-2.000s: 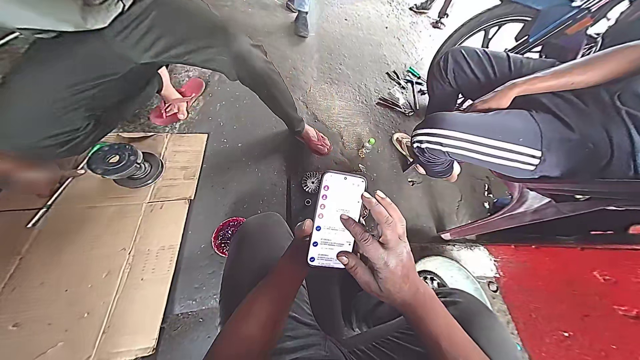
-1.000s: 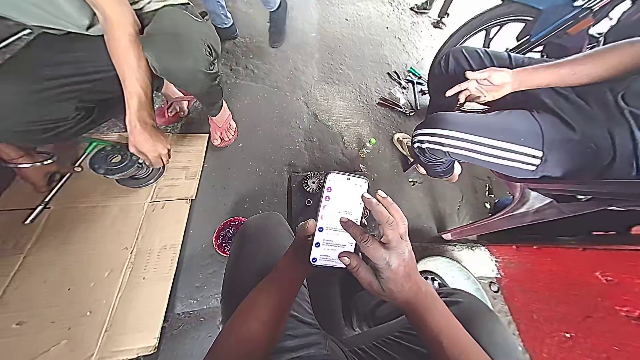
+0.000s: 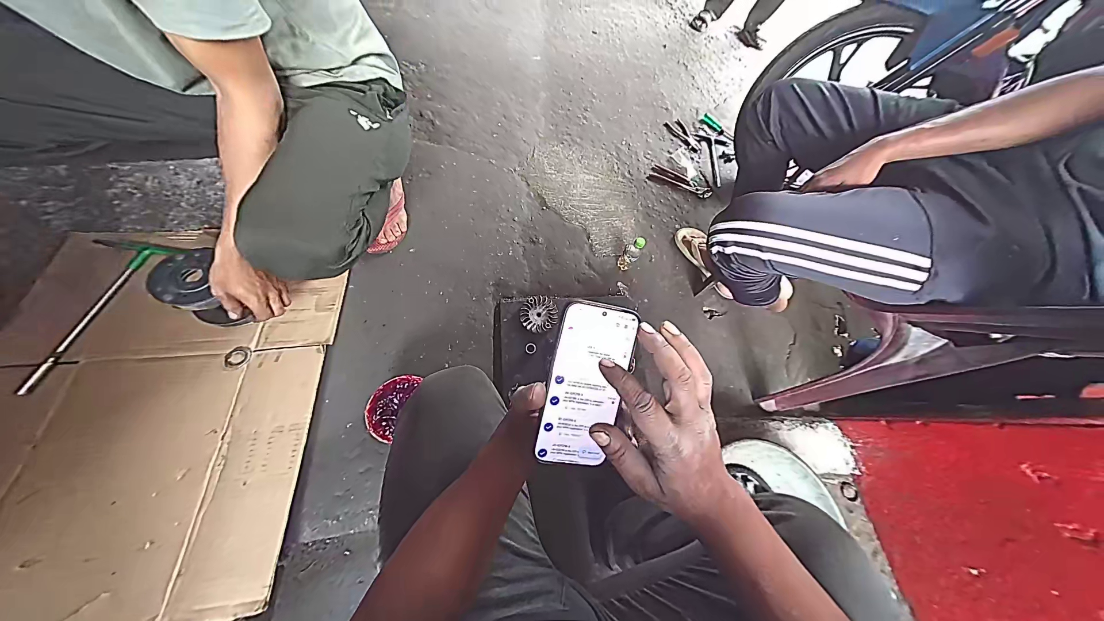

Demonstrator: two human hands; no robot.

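A smartphone (image 3: 580, 379) with a lit white screen stands out above my lap, held along its left edge by my left hand (image 3: 523, 421); most of those fingers are hidden behind it. My right hand (image 3: 668, 414) is over the phone's right side, fingers spread, with the index fingertip at the screen and the thumb near its lower right edge. Beyond the phone, a dark tray or board (image 3: 517, 354) on the floor bears a finned metal wheel (image 3: 539, 314) and a small ring (image 3: 530, 348). A red bowl (image 3: 379, 423) with dark contents is left of my knee.
At left, a person's hand (image 3: 246, 285) touches black round parts (image 3: 181, 278) on flattened cardboard (image 3: 155, 431), beside a green-handled rod (image 3: 82, 328) and a metal ring (image 3: 237, 356). At right, another person sits near a motorcycle wheel (image 3: 828, 52), hand tools (image 3: 690, 164) and a small bottle (image 3: 632, 253).
The phone's screen content has shifted. The person at left has crouched lower, with a hand now at the black round parts. The right-hand person's raised hand has come down to the lap.
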